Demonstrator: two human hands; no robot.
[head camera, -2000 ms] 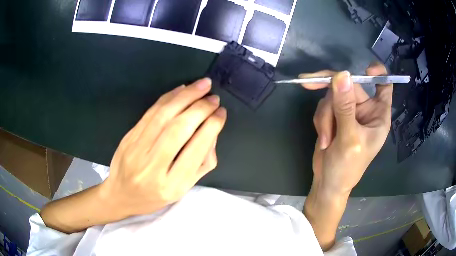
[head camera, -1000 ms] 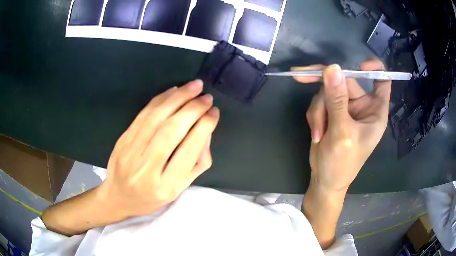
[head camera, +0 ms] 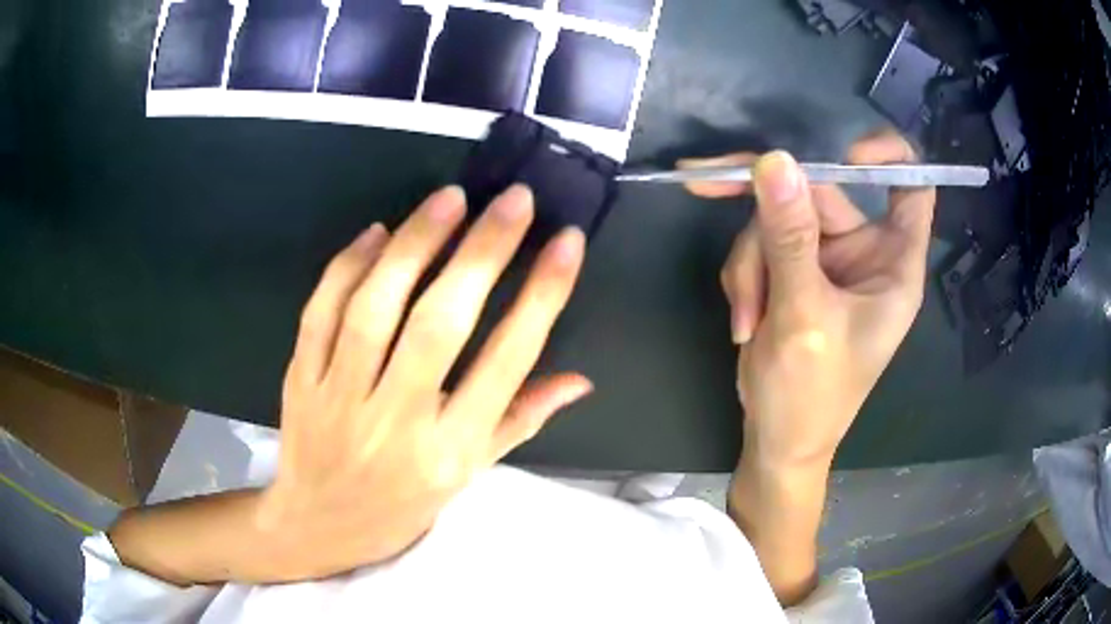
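Observation:
A black plastic part (head camera: 557, 183) lies on the dark green bench, its top edge over the lower edge of the white sticker sheet (head camera: 366, 113). The sheet carries dark near-square stickers. My left hand (head camera: 414, 366) lies spread, palm down, with its fingertips on the part's lower side, hiding that side. My right hand (head camera: 816, 293) holds silver tweezers (head camera: 877, 174) between thumb and fingers, and their tip is at the part's right edge. Whether a sticker is on the part cannot be told.
A large heap of black plastic parts (head camera: 1036, 159) lies at the right, some faces glinting grey. Brown cardboard (head camera: 73, 421) is below the bench at lower left. Another person's sleeve (head camera: 1078, 488) shows at the right edge. A smaller brown box is at lower right.
My left hand's fingers have spread and moved onto the part's lower side. The part, sheet and right hand with tweezers appear further left in the picture.

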